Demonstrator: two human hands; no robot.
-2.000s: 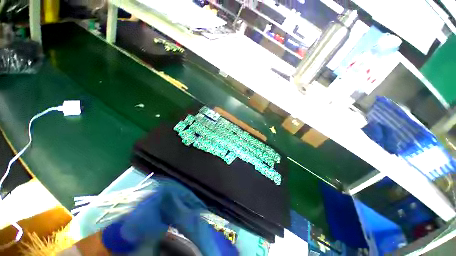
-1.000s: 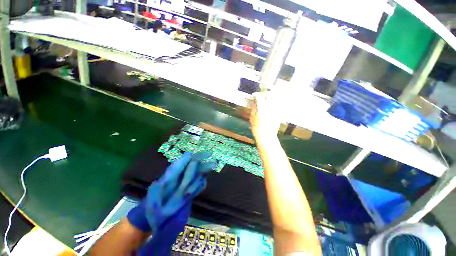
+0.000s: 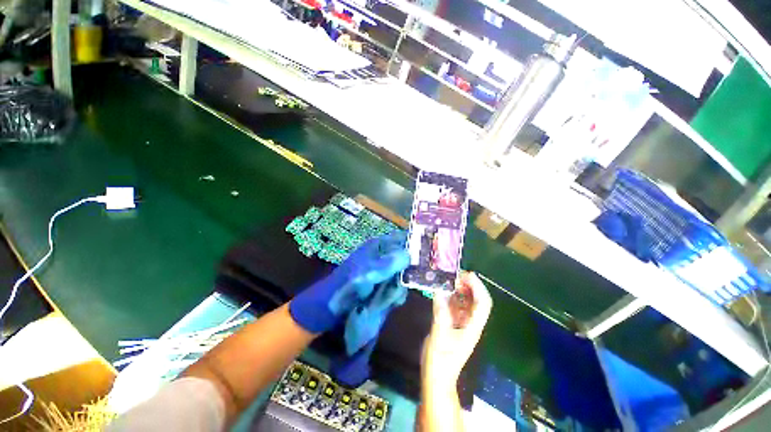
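A smartphone with a lit screen is upright in front of me. My bare right hand holds it from below. My left hand, in a dark blue glove, is at the phone's left edge; an empty blue glove hangs from it. Small green circuit boards lie in rows on the black stack, partly hidden by my left hand. A panel with yellow blocks lies in front of the stack, at the bottom.
White strips lie left of the panel. A carton with spiky thin pieces is at lower left. A white charger with its cable lies on the green mat. A white shelf crosses behind. A blue crate is at right.
The right hand has come down from near the shelf and now holds the phone. The gloved left hand has moved right to the phone. The view has tilted.
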